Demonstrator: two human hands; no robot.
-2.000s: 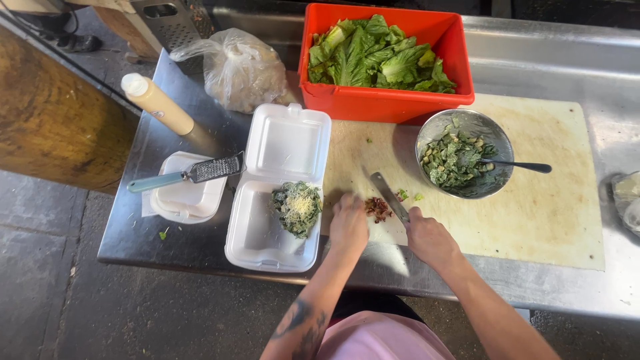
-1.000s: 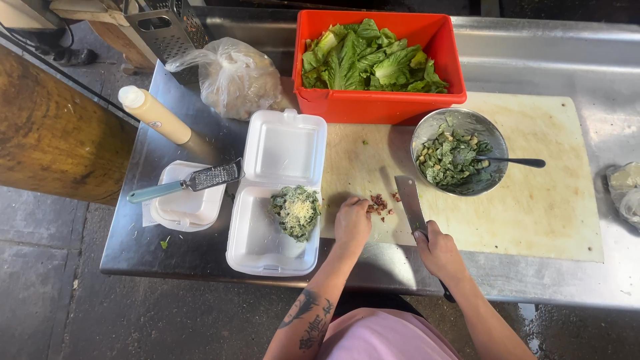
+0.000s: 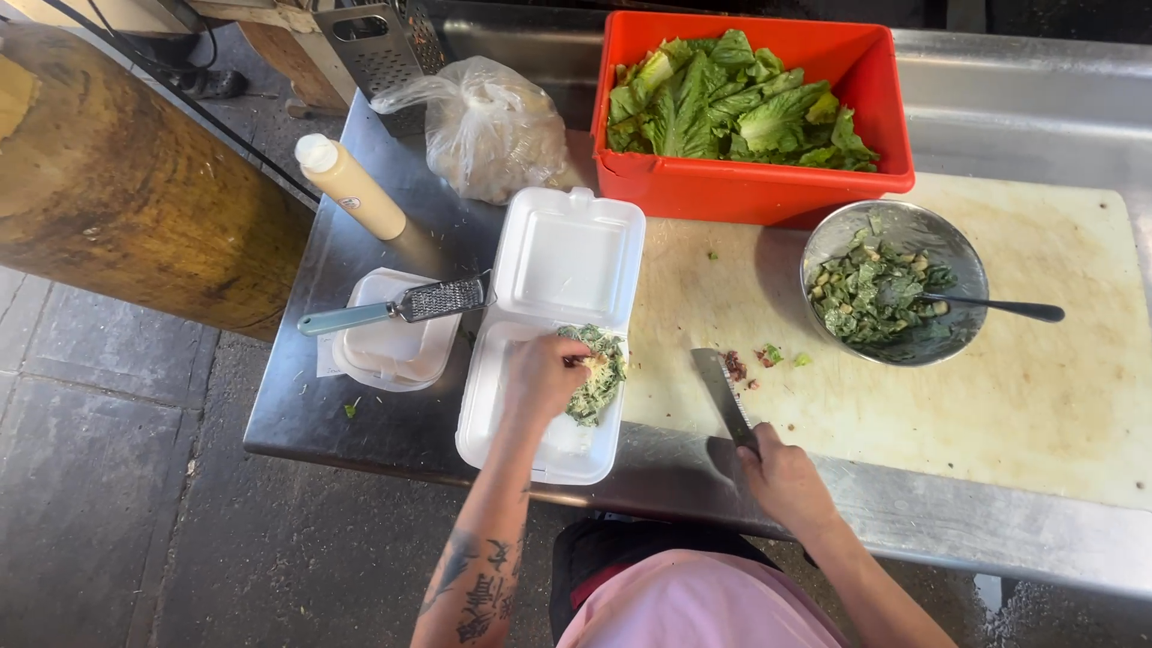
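My left hand (image 3: 549, 373) is over the open white foam takeout box (image 3: 562, 261), its fingertips pinched on reddish-brown chopped bits above the dressed salad (image 3: 596, 378) with grated cheese on it. My right hand (image 3: 785, 472) grips the handle of a knife (image 3: 723, 393), whose blade points up and left over the white cutting board (image 3: 1035, 423). Beside the blade lie more chopped reddish-brown bits (image 3: 735, 364) and green scraps (image 3: 800, 359). Further right, a steel bowl (image 3: 814, 315) holds dressed chopped greens and a spoon (image 3: 999, 304).
A red bin (image 3: 756, 189) of romaine leaves (image 3: 720, 99) stands at the back. To the left are a tied plastic bag (image 3: 490, 126), a squeeze bottle (image 3: 355, 191), a box grater (image 3: 369, 49) and a closed foam box (image 3: 396, 346) with a hand grater (image 3: 396, 310) across it.
My left hand has moved left from the chopped bits on the board to the salad in the foam box. The knife stays in my right hand, and fewer bits lie beside its blade.
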